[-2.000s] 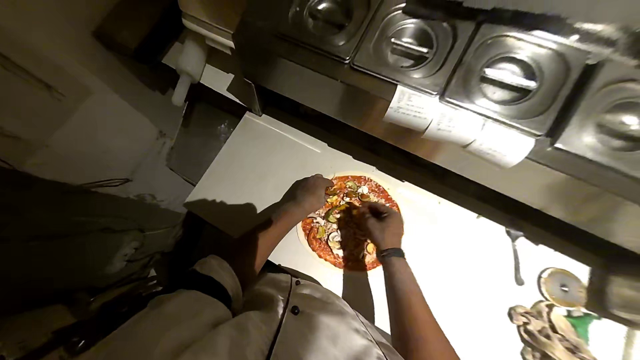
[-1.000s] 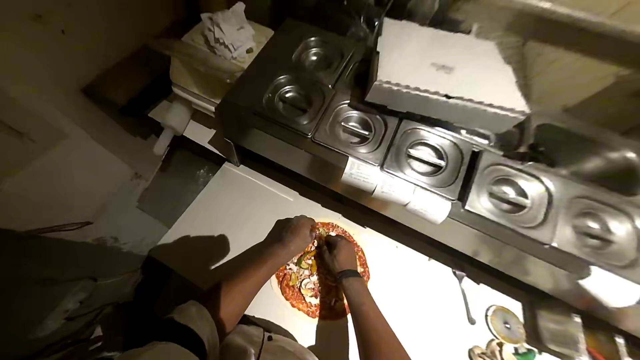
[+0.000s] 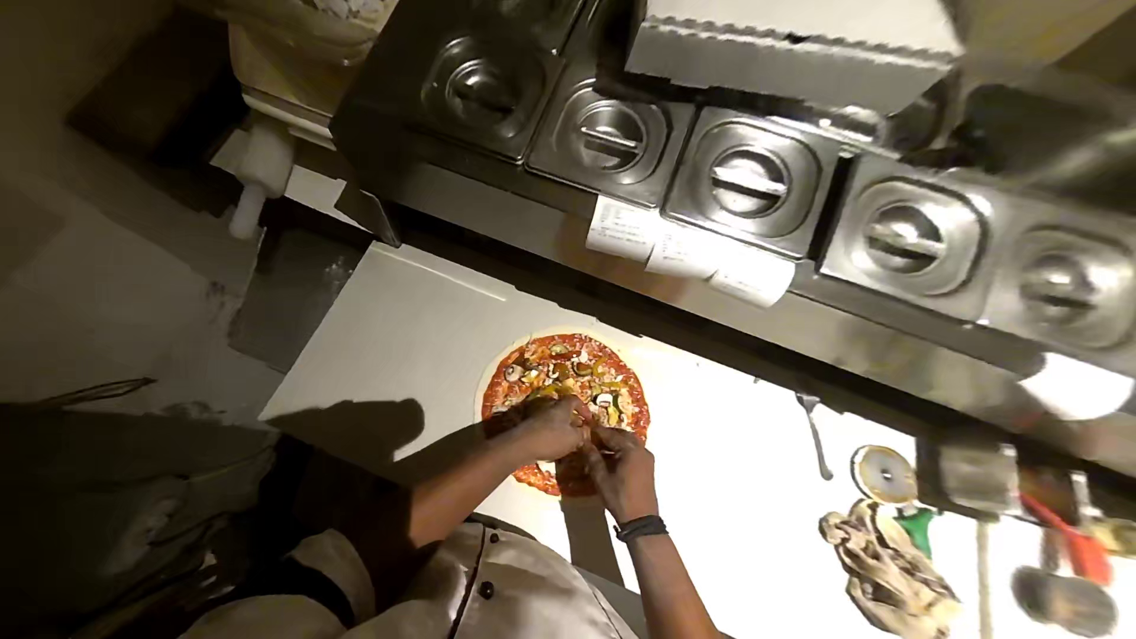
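A round unbaked pizza [image 3: 568, 364] with red sauce, mushroom slices, pepper pieces and other toppings lies on the white work surface [image 3: 390, 319]. My left hand [image 3: 552, 430] is over its lower middle, fingers bent and close together. Just right of it, my right hand [image 3: 624, 466] has its fingertips near those of the left, over the pizza's lower right part. A dark band is around my right wrist. Whether either hand pinches a bit of topping cannot be made out, as the fingers cover the spot.
Lidded steel containers [image 3: 750, 182] line the counter behind, with paper slips [image 3: 679, 248] on its front edge. A white cardboard box [image 3: 799, 44] rests above. Rightward lie a fork [image 3: 814, 435], a pizza cutter's round blade [image 3: 885, 475], a crumpled cloth [image 3: 887, 568] and a flat-bladed scraper [image 3: 976, 479].
Both hands have moved from the pizza's upper part to its lower part since one second ago. They were farther apart two seconds ago. The view has shifted.
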